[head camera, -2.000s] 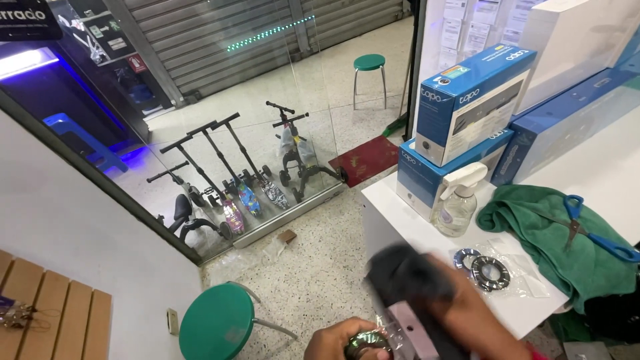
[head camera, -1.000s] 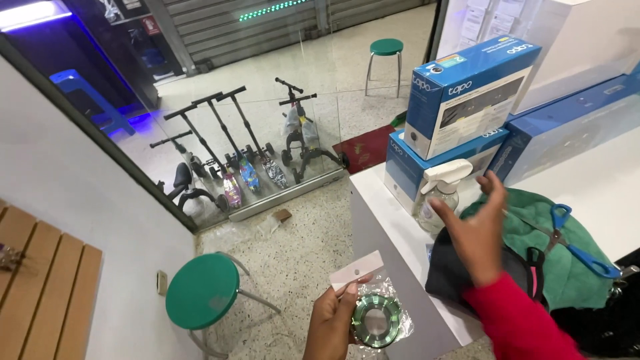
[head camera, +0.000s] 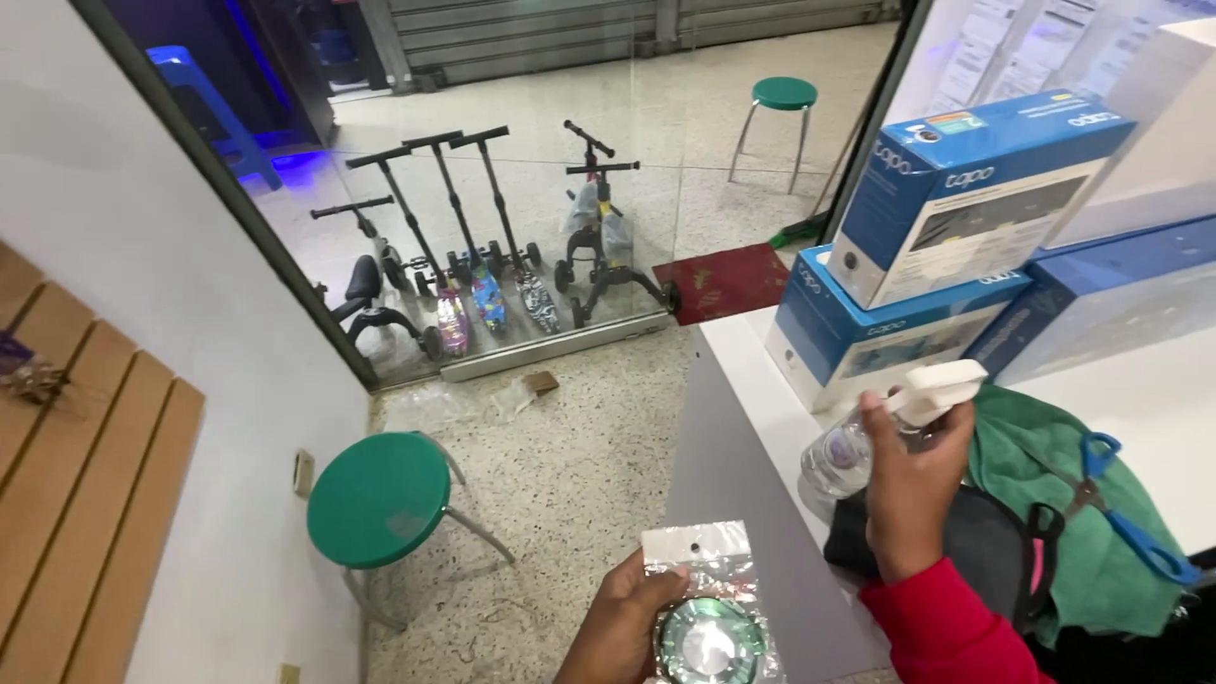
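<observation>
My left hand (head camera: 622, 617) holds a clear plastic packet with a white header, and a green metallic ring (head camera: 711, 641) shows inside it. At the counter's edge, my right hand (head camera: 917, 475) is closed around the neck of a clear spray bottle (head camera: 836, 461) with a white trigger head; the bottle is tilted. Under my right wrist lies a black pouch (head camera: 983, 546) with a pink-and-black tab. Beside it, blue-handled scissors (head camera: 1088, 494) rest on a green cloth (head camera: 1021, 437).
Two blue-and-white Tapo boxes (head camera: 978, 199) are stacked on the white counter (head camera: 741, 351). A green stool (head camera: 380, 499) stands at left by a slatted wooden panel (head camera: 85, 456). Several small scooters (head camera: 489, 299) are lined up behind a glass panel.
My right hand was raised with spread fingers beside the spray bottle and now grips it. The black object held in the oldest frame lies on the counter. The packet stays in my left hand.
</observation>
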